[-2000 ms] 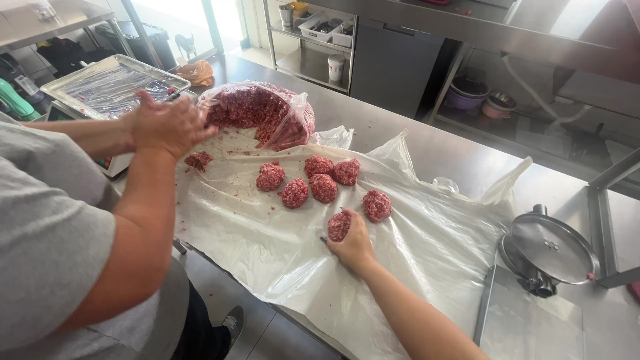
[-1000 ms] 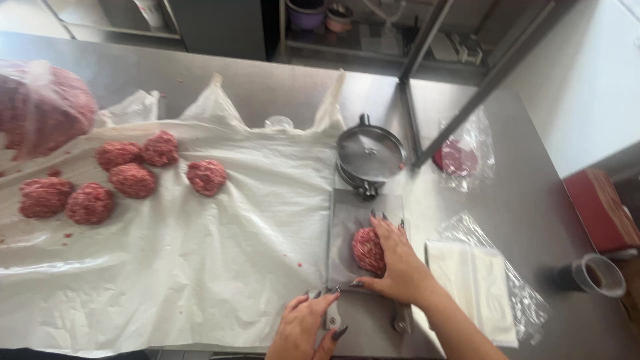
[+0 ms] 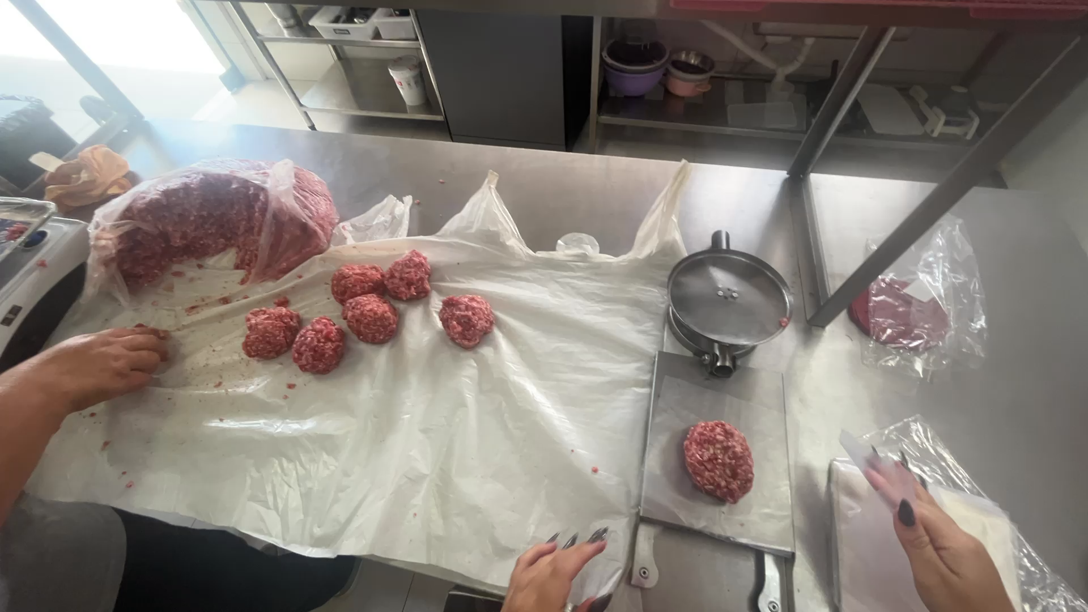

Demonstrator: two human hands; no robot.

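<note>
My right hand (image 3: 931,531), with dark nails, pinches a thin translucent sheet (image 3: 888,501) above a stack of white sheets (image 3: 977,518). My left hand (image 3: 557,574) holds nothing, its fingers apart at the front edge of the white plastic sheeting (image 3: 391,442). Between my hands, a ball of ground meat (image 3: 719,461) sits on the square metal plate (image 3: 765,399) of a press. The round metal lid (image 3: 729,293) of the press lies behind the plate. Several more meat balls (image 3: 371,318) rest on the sheeting, left of centre.
A co-worker's hand (image 3: 127,361) touches the sheeting at left, near a large bag of ground meat (image 3: 221,212) and a scale (image 3: 42,272). Shelf posts (image 3: 909,229) rise at the right, beside a wrapped red round (image 3: 905,314). A small clear plastic piece (image 3: 578,245) lies behind the sheeting.
My right hand has let go of the meat ball on the plate and moved right to the sheets, where it holds one. My left hand has moved left from the plate's handle.
</note>
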